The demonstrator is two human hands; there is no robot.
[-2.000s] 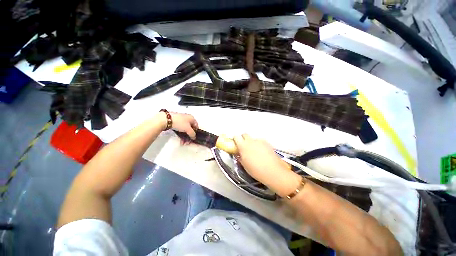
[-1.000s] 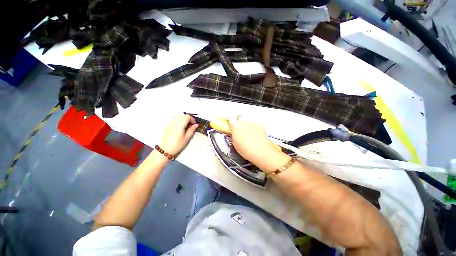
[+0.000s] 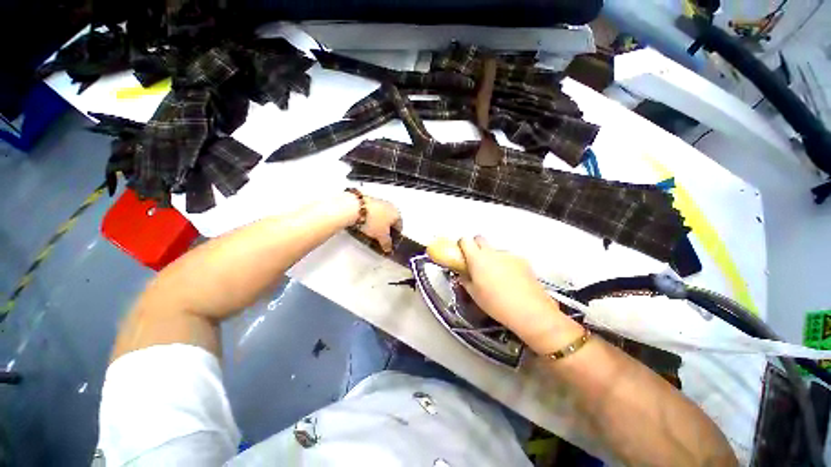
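Note:
A dark plaid strip point(image 3: 405, 250) lies along the front part of the white table. My left hand point(image 3: 378, 223) is on the strip, fingers pointing down at it; whether the fingers pinch it is hard to tell. My right hand point(image 3: 497, 278) is closed on the yellow-tan handle point(image 3: 446, 254) of the steam iron point(image 3: 466, 315). The iron's tip points up and left, by the right part of the strip. The iron and my right forearm hide the strip's further end.
A stack of plaid pieces point(image 3: 538, 192) lies behind my hands, more plaid strips point(image 3: 337, 133) behind it. A plaid heap point(image 3: 178, 128) is at the far left. A dark hose point(image 3: 670, 287) and white tube point(image 3: 692, 336) run right. A red object point(image 3: 148, 230) stands below the left edge.
Since one second ago, my left hand has moved right along the strip and turned its fingers downward. My right hand and the iron have shifted right and slightly toward me.

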